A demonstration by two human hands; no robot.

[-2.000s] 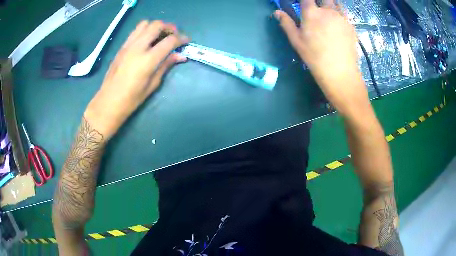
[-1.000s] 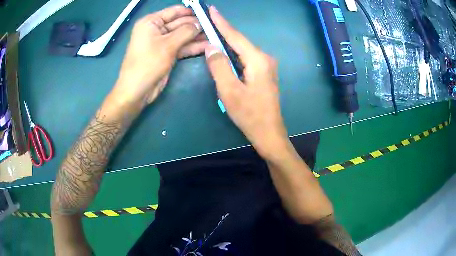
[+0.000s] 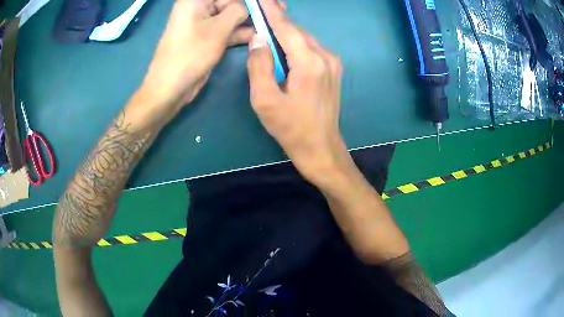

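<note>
The light-blue handle housing (image 3: 267, 38) is at the top middle, tilted, its upper end cut off by the picture's edge. My right hand (image 3: 298, 93) grips it along its lower part, thumb on the near side. My left hand (image 3: 195, 46) is at its upper end with fingers bent; its fingertips are partly cut off at the top edge, so I cannot tell whether they hold the housing or a small part. What is inside the shell is hidden.
The electric screwdriver (image 3: 429, 56) lies at the right, bit towards the bench edge. The clear parts tray (image 3: 498, 86) is beyond it, crossed by a cable. The slim white cover (image 3: 117, 26) touches a black block (image 3: 75, 20) at upper left. Red-handled scissors (image 3: 39, 158) lie far left.
My right hand has let go of the screwdriver and come to the middle to grip the housing. The housing has turned steeper. In the last second, the view has shifted and the hands sit higher.
</note>
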